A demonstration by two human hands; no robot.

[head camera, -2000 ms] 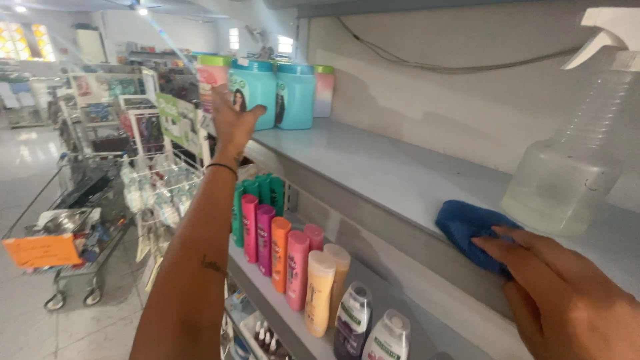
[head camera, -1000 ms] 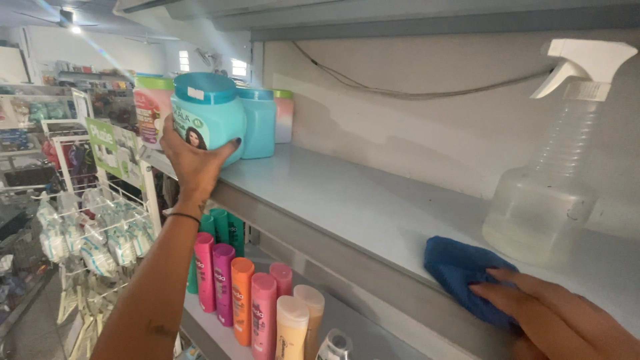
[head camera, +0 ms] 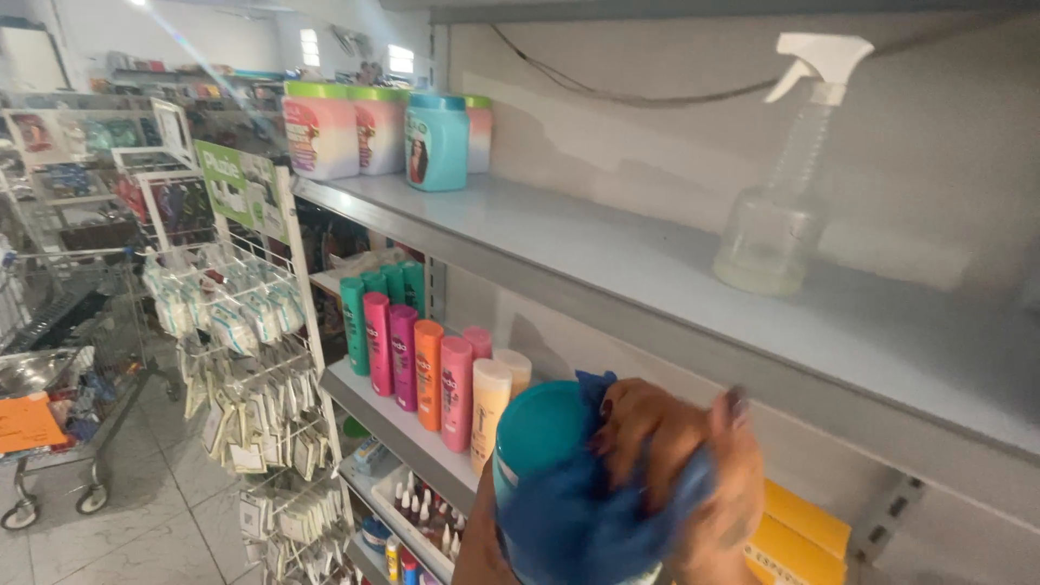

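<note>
My left hand [head camera: 486, 528], mostly hidden, holds a turquoise plastic jar [head camera: 540, 426] with a teal lid in front of the lower shelf. Over the jar's side my right hand [head camera: 674, 455] presses a blue cloth [head camera: 601, 520]; hand and cloth are blurred. Another turquoise jar [head camera: 439, 146] stands upright on the upper shelf [head camera: 561, 236], beside pink-and-white jars [head camera: 321, 134] with green lids. Farther right on that shelf is a clear spray bottle [head camera: 772, 236] with a white trigger head.
Shampoo bottles in several colours [head camera: 428, 378] line the lower shelf just left of the held jar. A yellow box [head camera: 796, 528] lies at the lower right. Left of the shelving are a wire rack of hanging packets [head camera: 268, 406] and a shopping cart [head camera: 89, 439].
The jar my left hand gripped on the upper shelf is now off it, lower and nearer to me. My right hand and the blue cloth have moved from the shelf edge onto the jar.
</note>
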